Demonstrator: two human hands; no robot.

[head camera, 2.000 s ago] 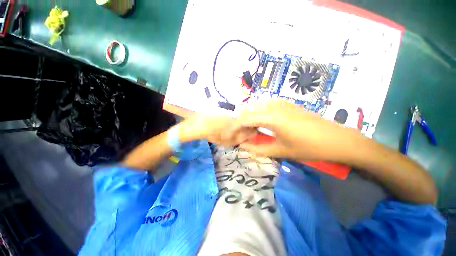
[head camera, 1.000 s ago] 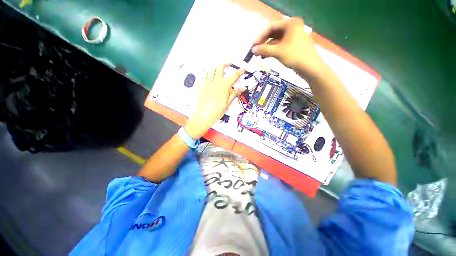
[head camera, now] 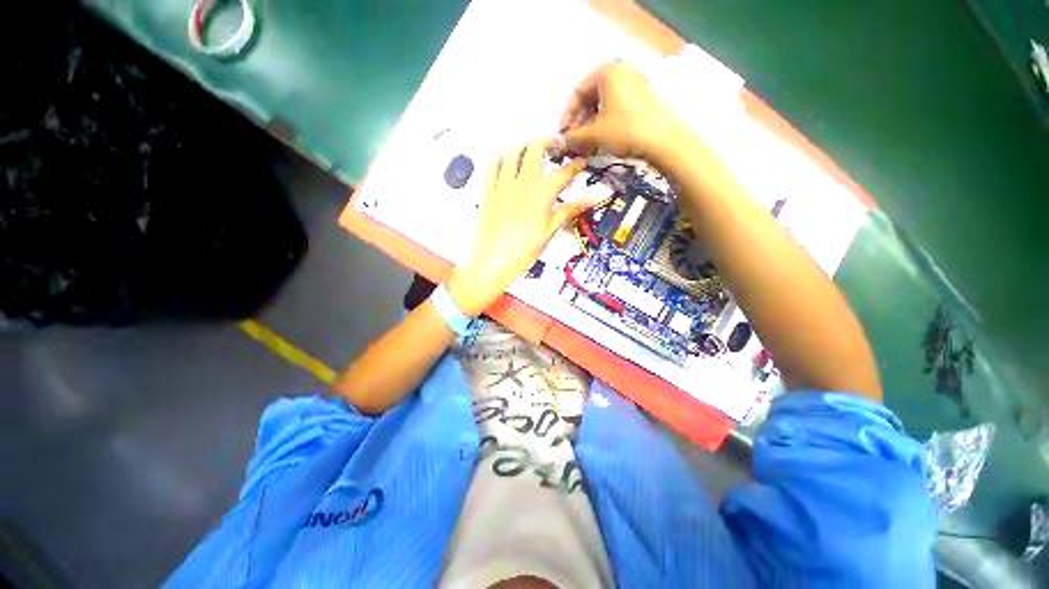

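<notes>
The white panel (head camera: pixel 431 115) lies tilted on a red-orange pad (head camera: pixel 644 396). The blue motherboard (head camera: pixel 644 274) sits on it, with the black cooler fan (head camera: pixel 693 253) partly behind my right forearm. My left hand (head camera: pixel 518 219) lies on the panel left of the board, fingers at the cables by the board's upper left corner. My right hand (head camera: pixel 615 115) reaches over the board, fingertips pinched close to my left fingertips. Something small and dark shows at the fingertips; I cannot tell if it is tape or cable. A dark oval (head camera: pixel 458 171) is on the panel's left.
A narrow tape roll (head camera: pixel 222 25) is at the upper left of the green bench (head camera: pixel 311 69). A crinkled clear bag (head camera: pixel 957 463) and a pile of thin dark strands (head camera: pixel 948 354) are at the right. A black rubbish bag (head camera: pixel 138 207) is at the left.
My hands first moved from the panel's front edge up to the cables. Since then my right hand has come down against my left fingertips, and the dark strip it held is mostly hidden.
</notes>
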